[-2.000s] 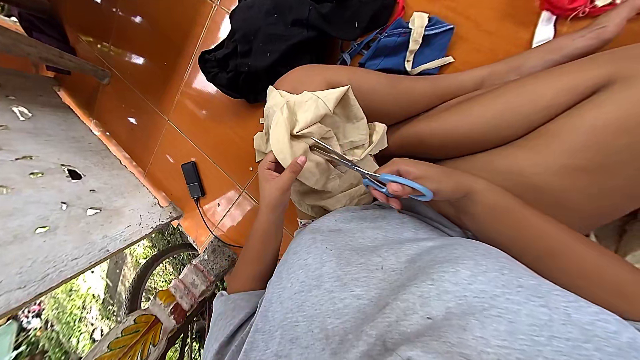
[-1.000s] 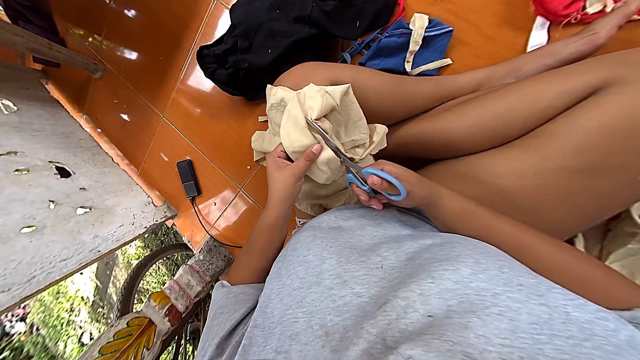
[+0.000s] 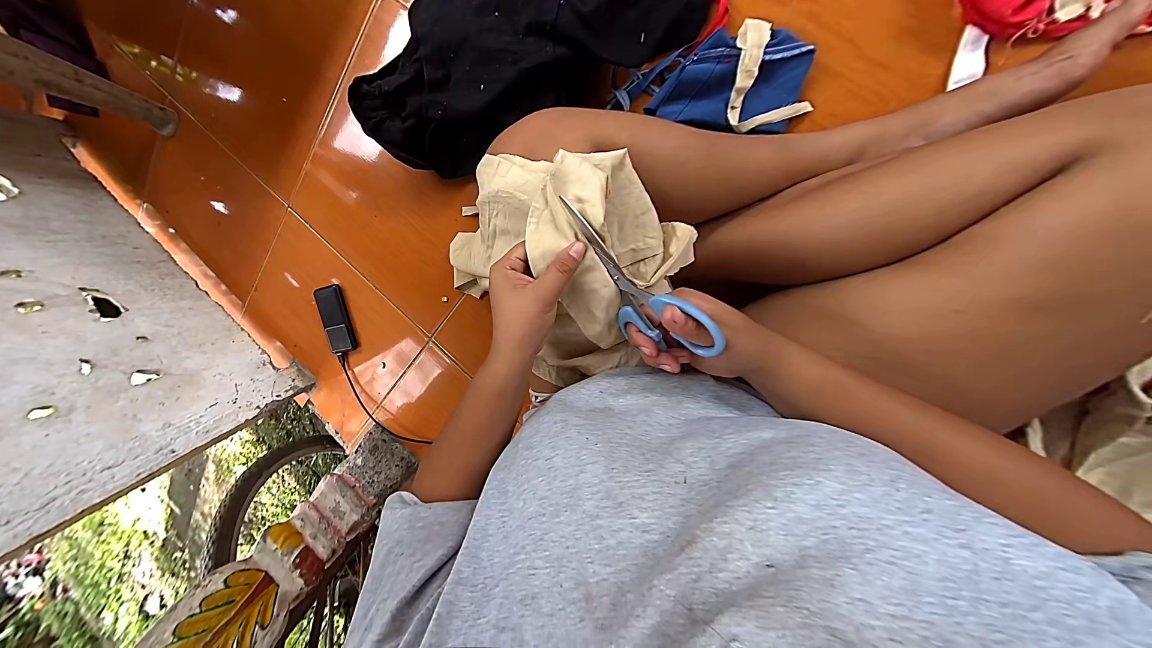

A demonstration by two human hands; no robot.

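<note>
Cream cloth [image 3: 594, 198] lies bunched over my lap, beside my bent knee. My left hand [image 3: 531, 292] pinches a fold of it between thumb and fingers. Scissors with light blue handles [image 3: 702, 328] are in my right hand [image 3: 720, 337], with the thumb through one loop and fingers at the other. Their blades point up and left across the cloth, near my left thumb, and look nearly closed. Whether any cloth lies between the blades cannot be told.
Black fabric [image 3: 486, 81] lies on the orange tiled floor beyond my knee, with a blue cloth piece with cream straps [image 3: 774, 76] beside it. Red fabric [image 3: 1017, 13] is at the top right. A black device [image 3: 335, 319] with a cable lies left, near a grey slab [image 3: 117, 342].
The scissors have turned to point more steeply upward, and their blades, spread a little one second ago, are closer together. My left hand still grips the cream cloth.
</note>
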